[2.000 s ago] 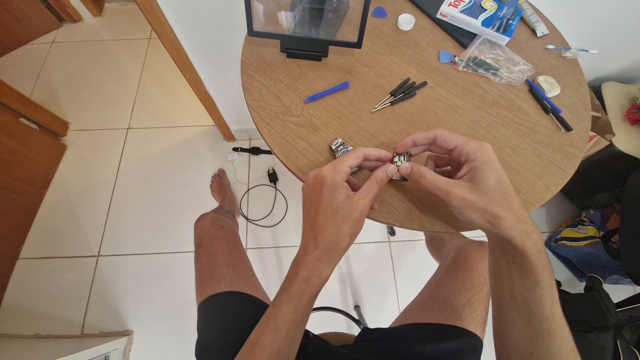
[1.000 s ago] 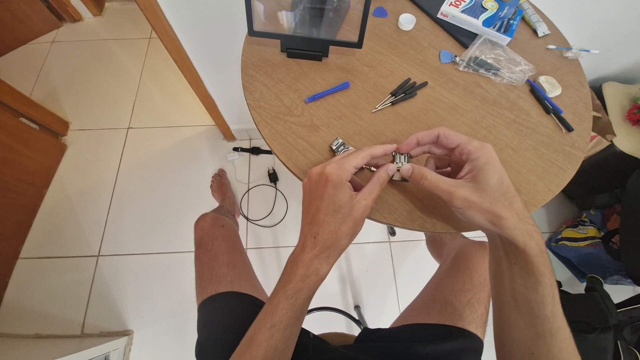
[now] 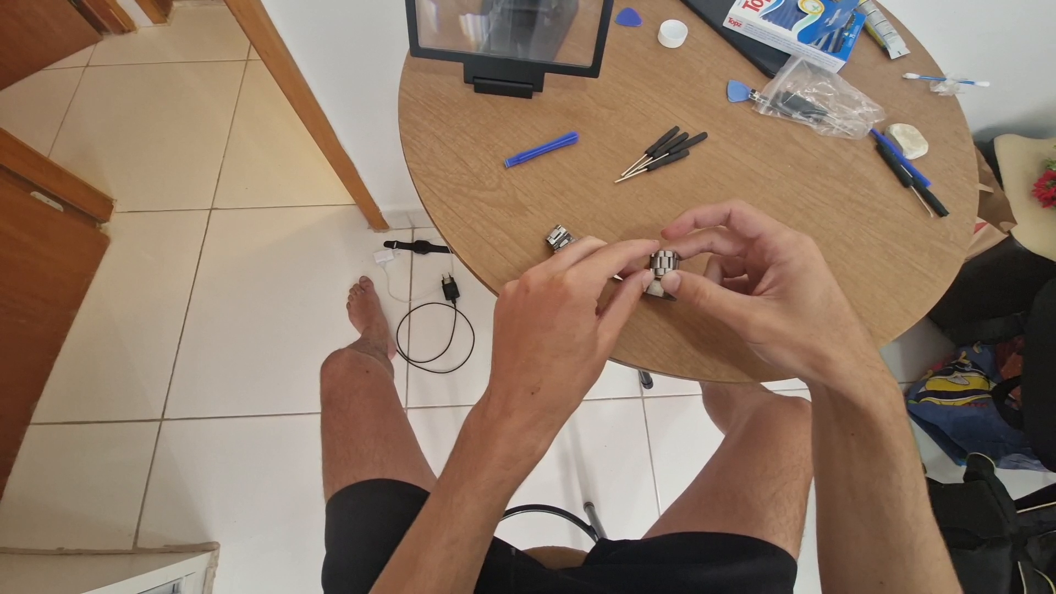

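Observation:
Near the front edge of the round wooden table, my left hand (image 3: 569,309) and my right hand (image 3: 751,289) grip a silver metal link watch band (image 3: 664,263) between thumbs and fingers. Its links face up between my fingertips, and fingers cover part of it. Another silver band section (image 3: 559,238) shows just beyond my left hand; whether it joins the held part is hidden. Farther back lie several small black-handled screwdrivers (image 3: 662,154), fanned together, and a blue plastic pry tool (image 3: 541,150) to their left.
A framed magnifier screen (image 3: 503,70) stands at the table's back left. Behind are a blue pick (image 3: 629,17), a white round cap (image 3: 672,33), a box (image 3: 792,29) and a plastic bag (image 3: 825,103). More tools (image 3: 907,172) lie right. A black cable (image 3: 436,338) rests on the floor.

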